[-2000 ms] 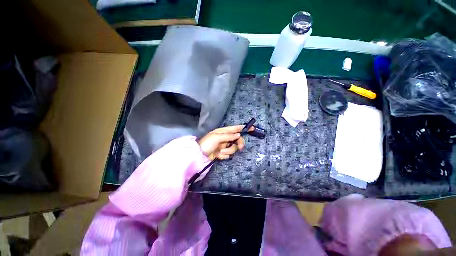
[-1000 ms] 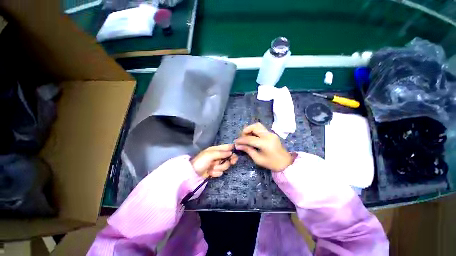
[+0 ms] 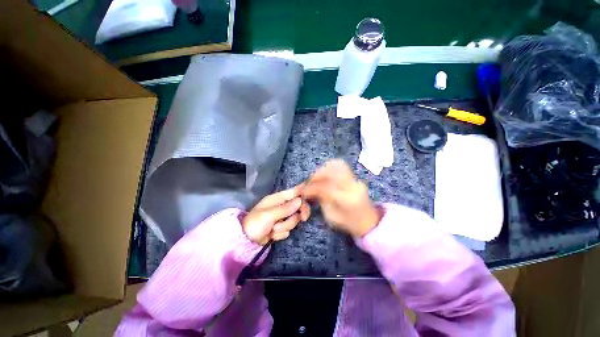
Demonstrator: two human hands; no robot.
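My left hand is closed around a thin black cord, which runs down from it past the sleeve cuff. My right hand is blurred; its fingertips meet my left fingertips over the mat. The small black part between the fingertips is mostly hidden by the fingers. A grey foam bag lies left of my hands, its open end facing me, with something dark inside.
An open carton stands at left. A white bottle, white cloth, white cap, yellow-handled screwdriver, round black dish and white sheets are ahead and right. Black cables and a clear bag lie far right.
My right hand came in from the lower right to meet my left hand at the small black part, and is now blurred by motion. The camera view has shifted.
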